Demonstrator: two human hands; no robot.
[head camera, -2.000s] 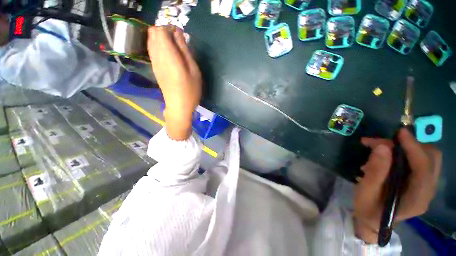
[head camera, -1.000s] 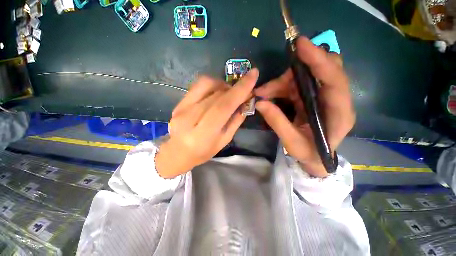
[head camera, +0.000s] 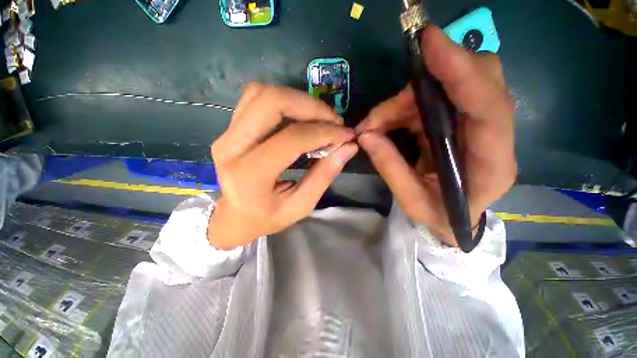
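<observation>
My left hand (head camera: 269, 157) pinches a small silvery wired component (head camera: 323, 152), mostly hidden by the fingers. My right hand (head camera: 464, 133) holds the black soldering iron (head camera: 445, 161) against the palm, its brass collar up and its tip out of the picture. My right thumb and forefinger meet the left fingertips at the component's end; the leads are too small to make out. An open turquoise housing with a circuit board (head camera: 328, 78) lies on the mat just beyond the fingertips. Solder wire (head camera: 160, 101) runs from the left and passes behind my left hand.
More open housings (head camera: 247, 12) lie at the top edge. A pile of small components (head camera: 19, 42) is at upper left. A tiny yellow square (head camera: 356, 10) and a turquoise cover with a dark round centre (head camera: 473, 40) lie beyond my right hand. The dark green mat's front edge (head camera: 552, 187) is near.
My left hand has come from the component pile at the left to the centre, now with a component. Both hands have met at the fingertips. The view has turned, and the component is now more covered.
</observation>
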